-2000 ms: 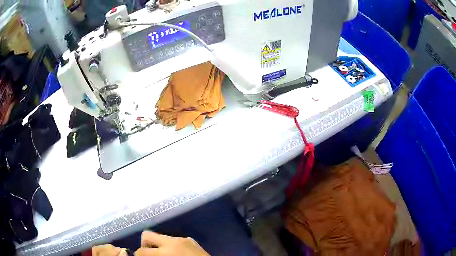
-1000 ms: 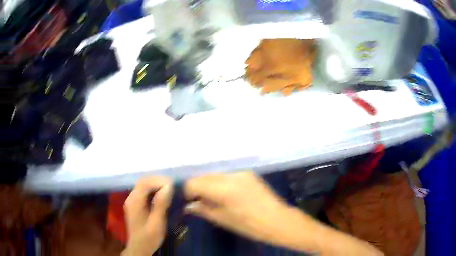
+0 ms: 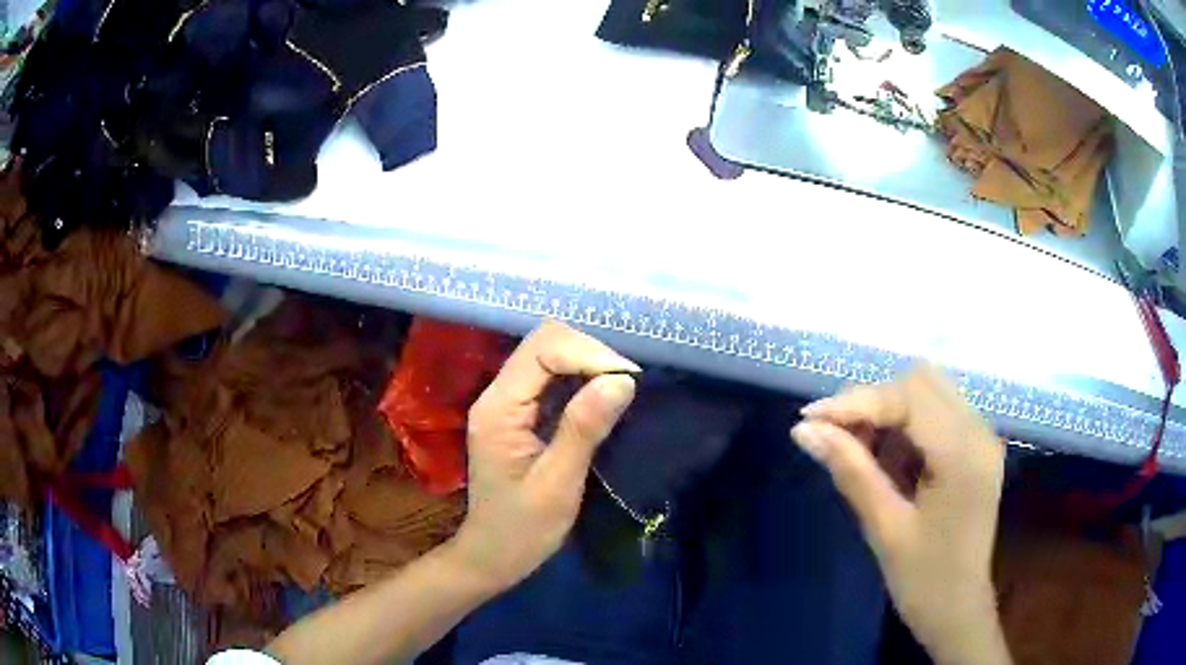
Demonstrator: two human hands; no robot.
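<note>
A dark pouch piece with a thin gold zip line and a small gold puller hangs below the table edge, over my lap. My left hand is at its upper left, thumb and index finger pinched together on its top edge. My right hand is to the right, apart from the piece, thumb and index finger close together. I cannot tell whether a thread is between those fingertips. The lower outline of the piece blends into dark cloth behind it.
Dark pieces with gold zips pile at the table's left. Brown cut pieces lie beside the machine needle area. Brown cloth heaps and a red-orange cloth are below the ruler edge. A red cord hangs at right.
The view has tilted down and shifted left. My hands, close together before, are now apart; the right one has moved away from the dark piece, whose gold zip now shows.
</note>
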